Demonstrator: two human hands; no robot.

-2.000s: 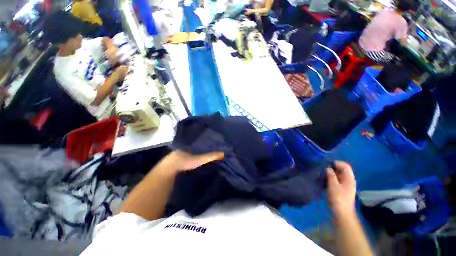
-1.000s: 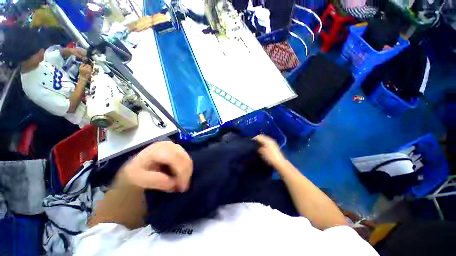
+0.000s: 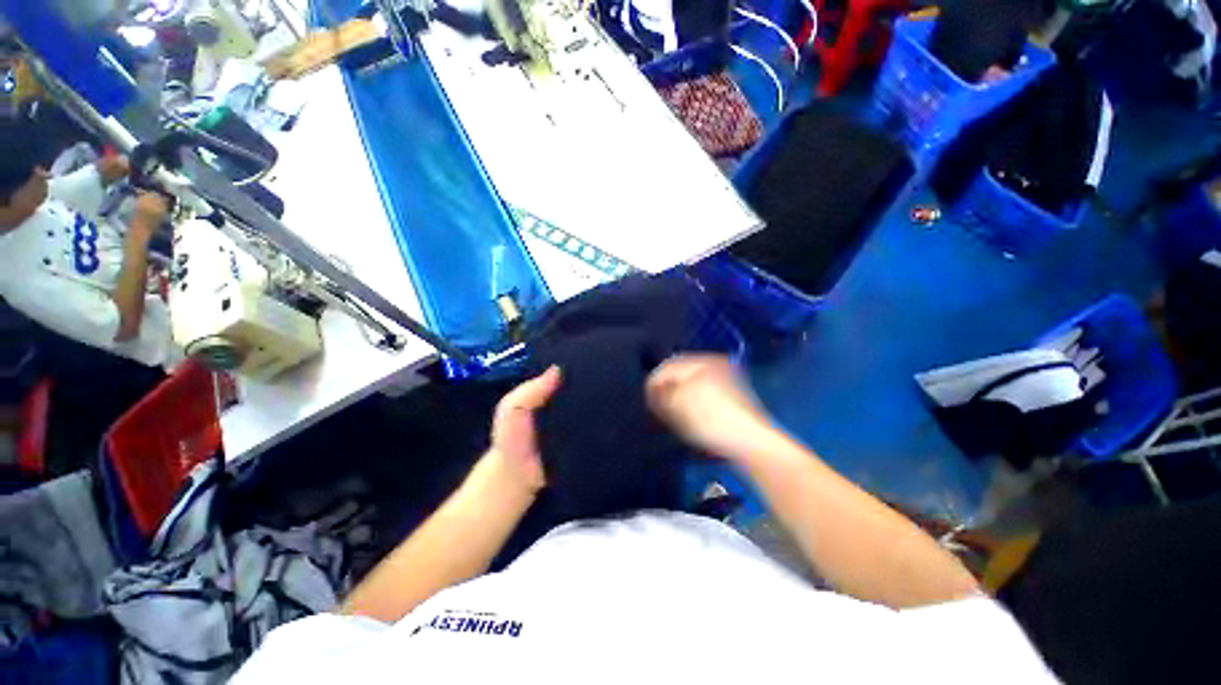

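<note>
A plain black or navy garment (image 3: 603, 388) hangs bunched in front of my white shirt, at the end of the white sewing table. My left hand (image 3: 524, 426) is on its left edge, thumb up; its fingers are partly hidden by or behind the cloth. My right hand (image 3: 699, 399) is blurred, its fingers curled at the garment's right edge. The garment's lower part runs down to my shirt.
The white sewing table (image 3: 656, 201) has a blue trough (image 3: 442, 201) and a cream sewing machine (image 3: 234, 301), with a seated person (image 3: 80, 254) at left. A red crate (image 3: 164, 435) and striped garment pile (image 3: 228, 596) lie lower left. Blue crates (image 3: 924, 94) stand on the floor at right.
My left hand has come down from above the garment to its left edge. The garment is now gathered narrower between my hands. The view has shifted, so the table sits further left.
</note>
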